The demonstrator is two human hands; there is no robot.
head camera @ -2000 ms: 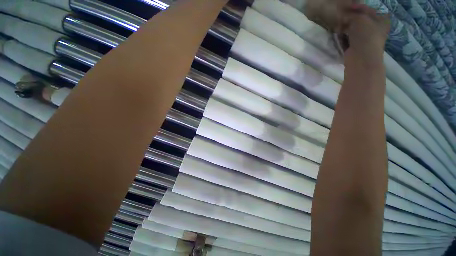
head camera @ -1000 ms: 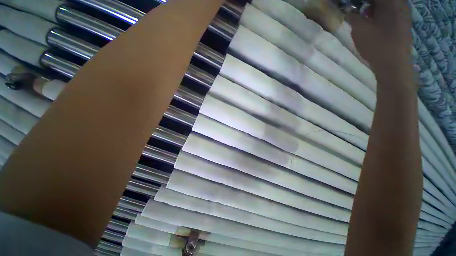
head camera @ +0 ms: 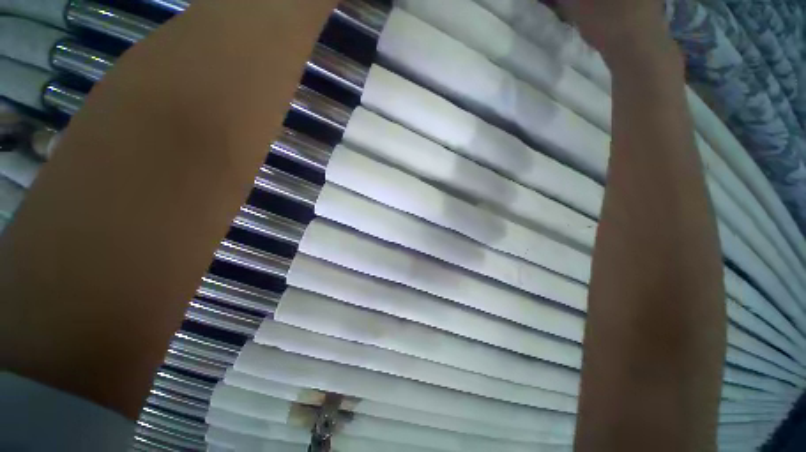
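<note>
White fabric folds (head camera: 424, 194) lie in parallel ridges over a row of shiny steel tubes (head camera: 292, 154), whose bare ends show along the folds' left edge. My left forearm crosses the tubes from the lower left; my left hand is cut off by the top edge. My right forearm rises over the folds at the right. My right hand (head camera: 610, 13) is at the top edge, partly cut off and blurred; its fingers and anything in them cannot be made out. A small metal clip (head camera: 323, 425) sits on the folds at the bottom.
Grey-blue patterned fabric (head camera: 751, 97) lies beyond the folds at the upper right. More bare tube ends (head camera: 84, 62) and white-covered tubes show at the upper left. Another small dark clip (head camera: 13, 134) is at the left edge, partly blurred.
The folds, tubes and clips have shifted left and a little up in the view. My right hand moved right, then back left and up. The metal thing seen by it earlier no longer shows.
</note>
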